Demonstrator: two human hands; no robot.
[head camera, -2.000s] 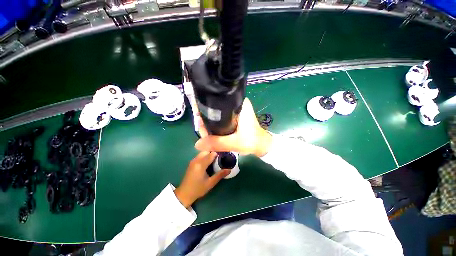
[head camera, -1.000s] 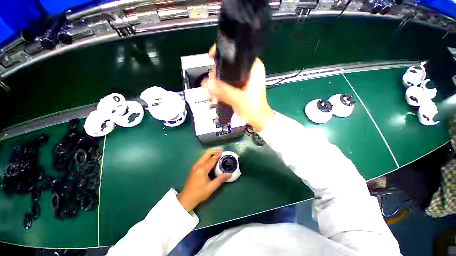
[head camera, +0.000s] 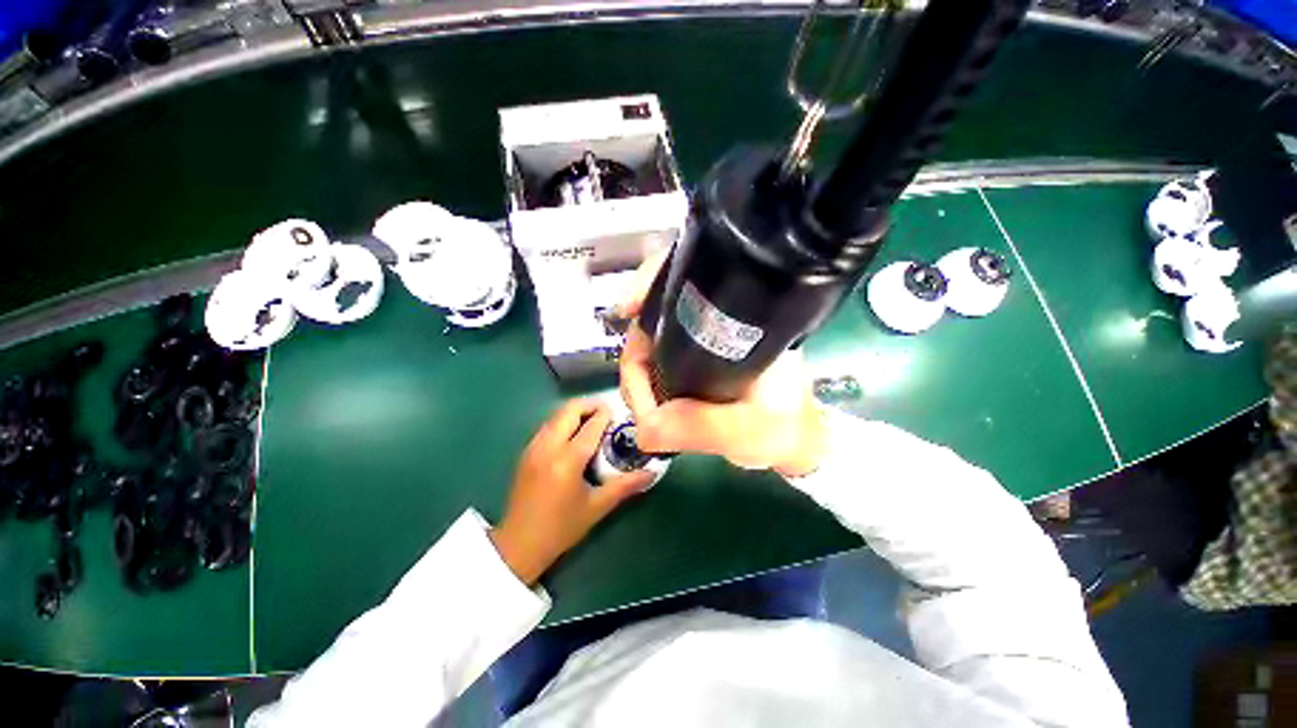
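My left hand (head camera: 558, 486) holds a small white housing (head camera: 647, 471) with a black ring fitting (head camera: 622, 444) on top, resting on the green mat. My right hand (head camera: 740, 424) is wrapped around the lower part of the black electric screwdriver (head camera: 726, 306), which has a pale label and tilts, its top leaning to the right. Its lower end is over the fitting; the bit and its exact contact are hidden by my right fingers. The screw feeder (head camera: 599, 235), a white-grey box with an open top compartment, stands just behind, partly covered by the screwdriver.
White shells (head camera: 458, 266) lie left of the feeder, with more (head camera: 292, 282) further left. Black parts (head camera: 178, 455) are piled at far left. Two domes with black fittings (head camera: 908, 297) and small greenish pieces (head camera: 836, 387) lie right. More white parts (head camera: 1198, 265) are at far right, near a person's checked sleeve (head camera: 1252, 526).
My right hand has brought the screwdriver from over the feeder back down to the housing, after an earlier moment there. My left hand has kept its hold on the housing.
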